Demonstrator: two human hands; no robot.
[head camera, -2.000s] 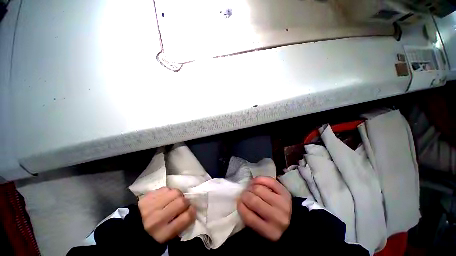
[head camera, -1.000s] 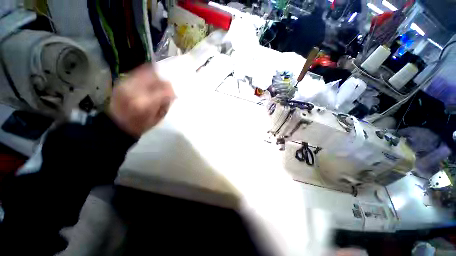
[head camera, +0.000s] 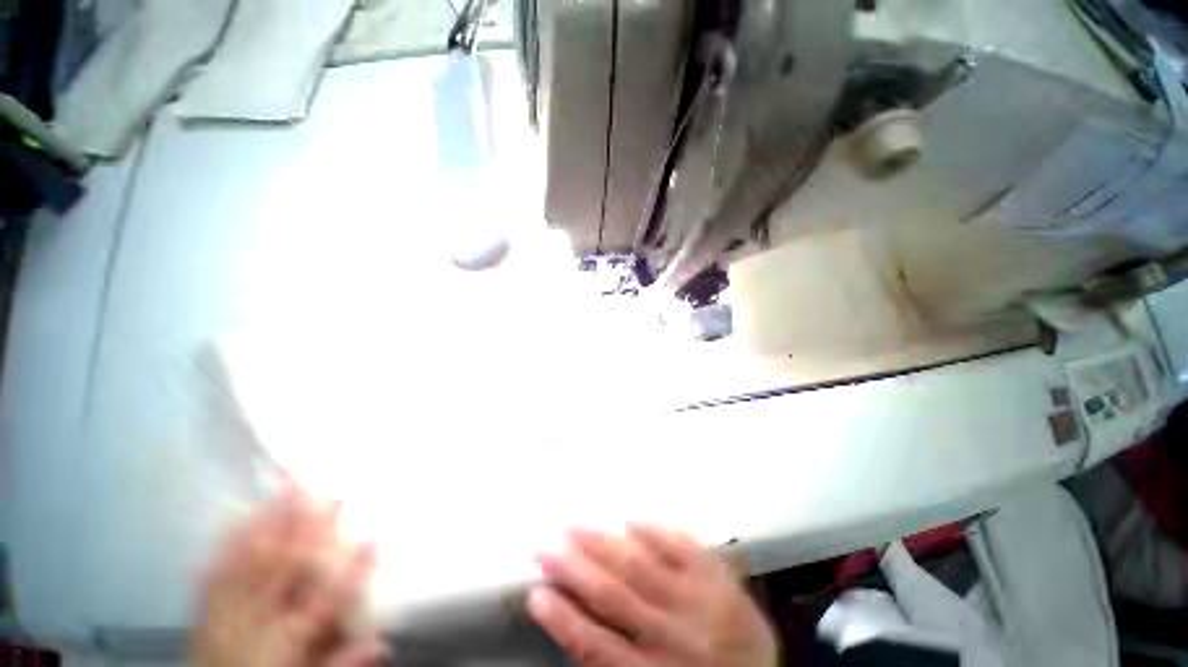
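A pale cloth (head camera: 332, 443) appears to lie on the table in front of the sewing machine. Glare washes out most of it; a faint slanting edge shows at its left. My left hand (head camera: 280, 580), blurred, is at the table's front edge by the cloth's lower left. My right hand (head camera: 658, 599) is at the front edge farther right, fingers stretched forward over the washed-out area. Whether either hand grips the cloth is unclear. The cream machine head (head camera: 638, 117) stands beyond my hands. Its presser foot (head camera: 619, 274) is partly lost in glare.
A pale lamp (head camera: 466, 156) hangs left of the head. Flat beige pieces (head camera: 267, 59) lie at the far left table edge. A control panel (head camera: 1114, 391) is on the right. Pale strips (head camera: 1042, 573) hang below the table at lower right, near something red.
The view has swung from my lap, across the workshop, to the machine head. Both hands are now at the table's front edge, up from the lap where they held bunched cloth.
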